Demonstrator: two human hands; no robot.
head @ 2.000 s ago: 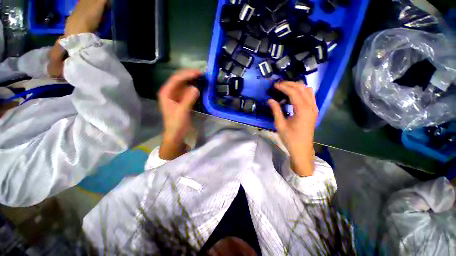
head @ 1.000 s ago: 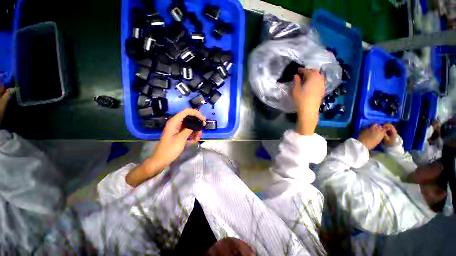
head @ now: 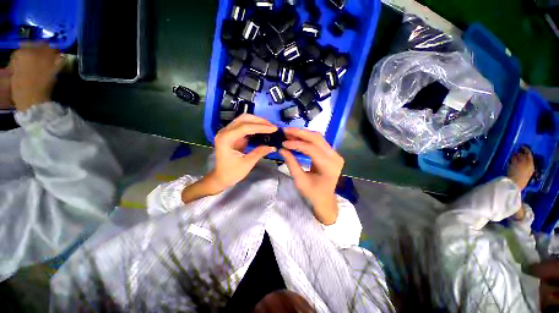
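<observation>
My left hand (head: 239,150) and my right hand (head: 312,160) meet over the near edge of the blue tray (head: 212,85). The fingertips of both hands hold a small black housing (head: 268,140) between them. A small black part at its right side, by my right fingertips, cannot be told apart from it. Many black housings with silvery bands lie in the tray beyond my hands. The clear plastic bag (head: 392,113) is open right of the tray, with dark parts and a white patch inside.
A single black piece (head: 186,93) lies on the dark green bench (head: 165,58) left of the tray. A greyish box (head: 140,43) stands further left. A lighter blue tray (head: 493,137) lies partly under the bag. Neighbours in white smocks work at both sides, with blue trays.
My right hand has come back from the bag to my left hand, and both now hold the black housing. The view has shifted, so the trays and bag appear further right.
</observation>
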